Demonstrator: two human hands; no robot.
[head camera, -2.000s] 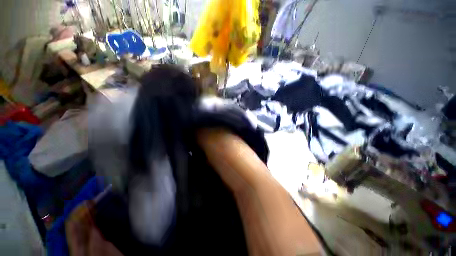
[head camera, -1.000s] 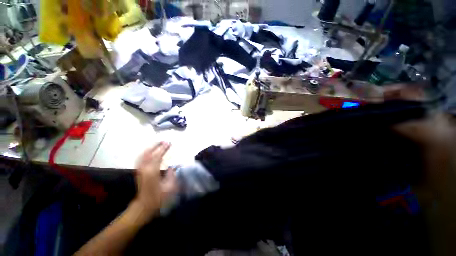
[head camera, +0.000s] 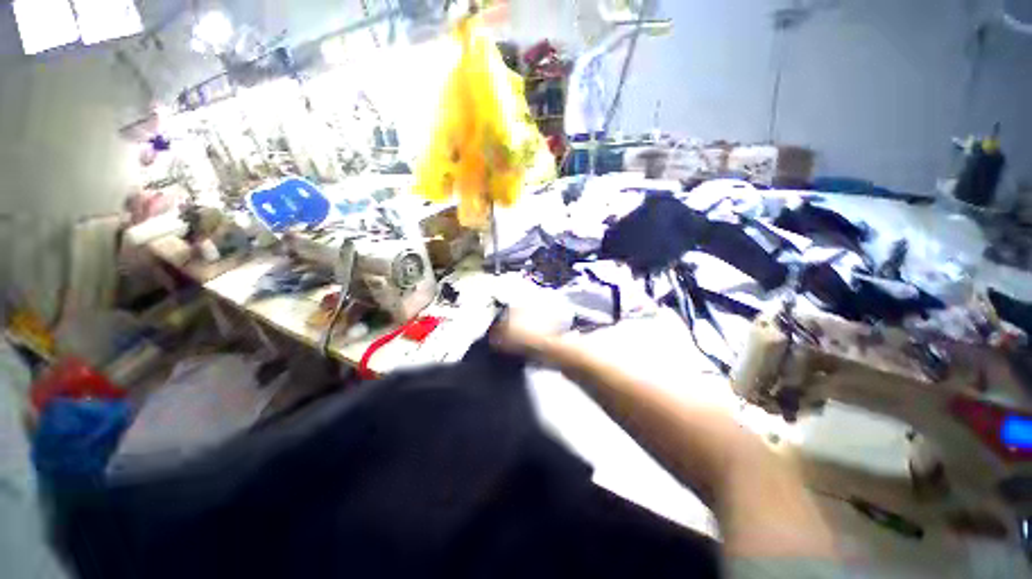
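The black garment piece (head camera: 373, 464) is a large, dark, limp cloth, blurred, spread over the lower left and lower middle of the view. My right arm reaches in from the lower right. My right hand (head camera: 515, 330) is small and blurred at the cloth's upper corner and holds it above the table's left part. My left hand is not seen. The lockstitch machine (head camera: 843, 351) stands at the right, with its red side panel and blue lit display. Dark thread snips (head camera: 886, 517) lie on its bed.
The cut-piece pile (head camera: 724, 243) lies behind the machine. A yellow plastic bag (head camera: 475, 124) hangs at upper middle. The second machine (head camera: 396, 271) and a red strip (head camera: 396, 343) are at the table's left. A blue-rimmed work bin (head camera: 77, 435) is at far left.
The view has turned left. My right hand has moved from the far right to the middle, carrying the black cloth leftward. My left hand, seen a second ago, has gone from sight.
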